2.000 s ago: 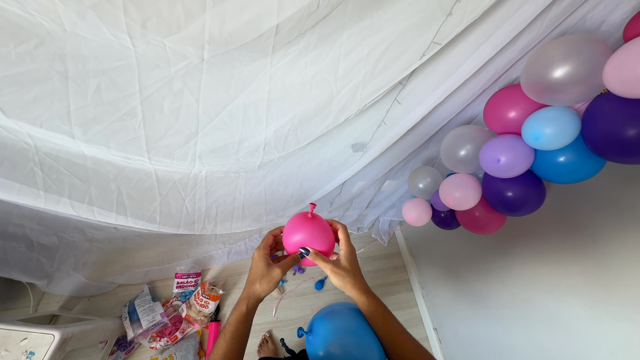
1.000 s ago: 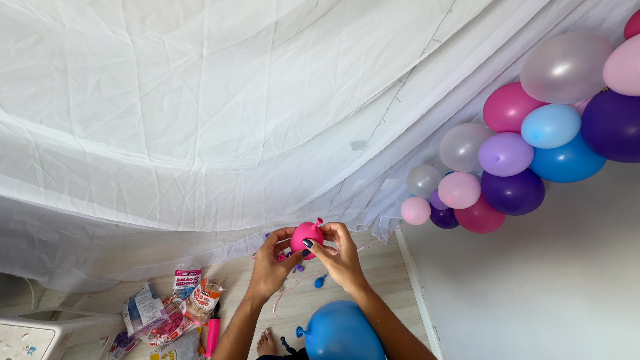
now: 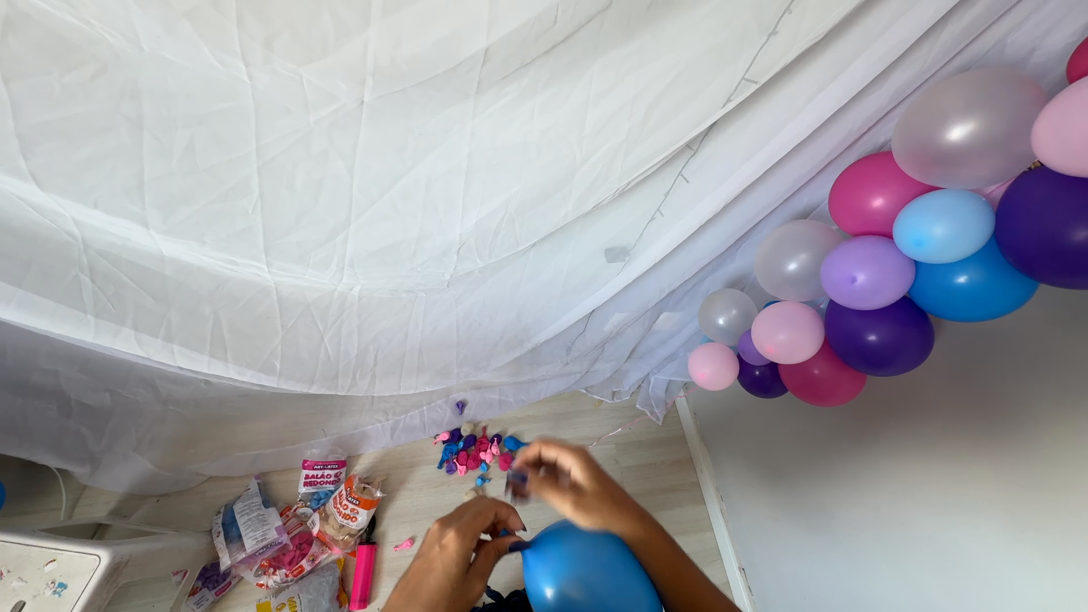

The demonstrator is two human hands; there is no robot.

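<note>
A large inflated blue balloon point(image 3: 591, 568) is at the bottom centre. My left hand point(image 3: 470, 544) pinches its neck end between thumb and fingertips. Raised above the balloon, my right hand point(image 3: 565, 483) is blurred, its fingers bent; whether anything is between them cannot be told. Beyond my hands, a pile of small deflated balloons point(image 3: 482, 449) in pink, blue and purple lies on the floor. The garland of inflated balloons point(image 3: 867, 272) hangs at the right in pink, purple, blue, lilac and pearly white.
White draped fabric point(image 3: 340, 212) fills the upper left, with a thin light string behind it. Bags of balloons point(image 3: 293, 527) and a pink hand pump point(image 3: 362, 578) lie on the wood-look floor at lower left, beside a white plastic stool point(image 3: 51, 561). A grey-white wall point(image 3: 918, 501) stands at right.
The small pink balloon that both hands held, shrinking between the earlier frames, is no longer seen in them. My left hand has come down to the blue balloon's neck. The floor pile is now uncovered.
</note>
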